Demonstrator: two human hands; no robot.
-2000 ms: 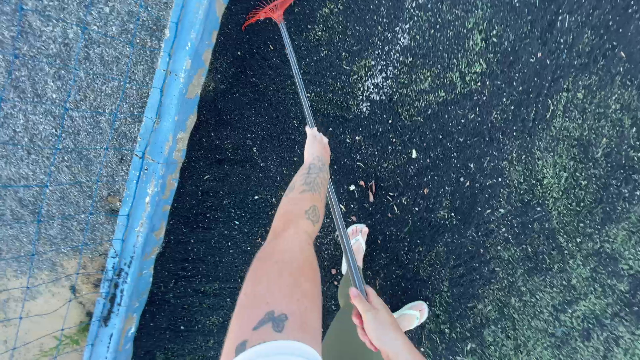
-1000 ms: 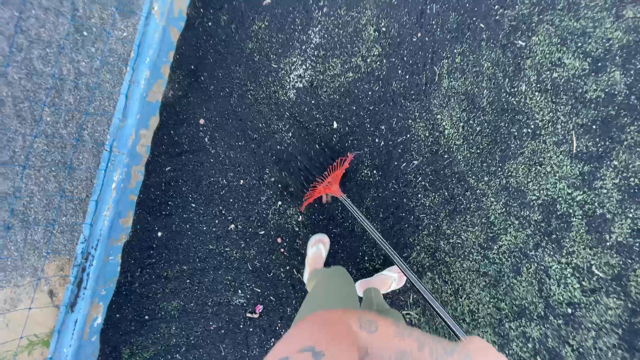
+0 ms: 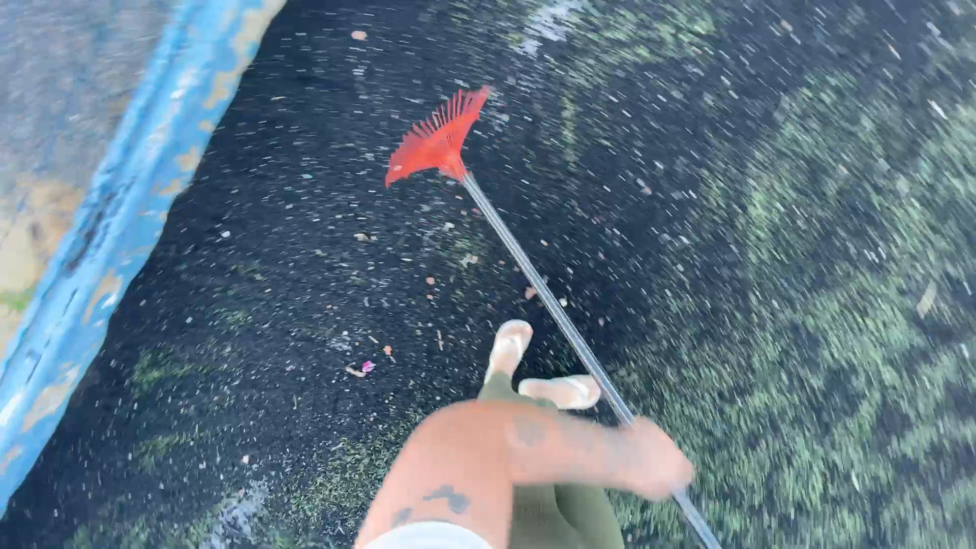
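Observation:
A red fan rake head (image 3: 442,141) lies over the dark ground at upper centre, tines pointing up and left. Its grey metal handle (image 3: 534,278) slants down to the right, past my feet in pale flip-flops (image 3: 560,390). Around the lower part of that handle my left hand (image 3: 659,457) is closed; the hand is blurred, and the tattooed forearm crosses in front of my green trousers. The handle runs on below the hand and leaves the view at the bottom edge. My right hand is out of the picture.
Along the left runs a blue padded edge (image 3: 145,175) with peeling paint, and a grey and sandy surface lies beyond it. Worn artificial turf (image 3: 823,366) with green patches spreads at right. Small debris and a pink scrap (image 3: 368,367) lie on the dark ground.
Since one second ago the rake head has moved away from my feet. Two seconds ago my left arm reached forward along the handle and my right hand held its near end; now the left arm is bent.

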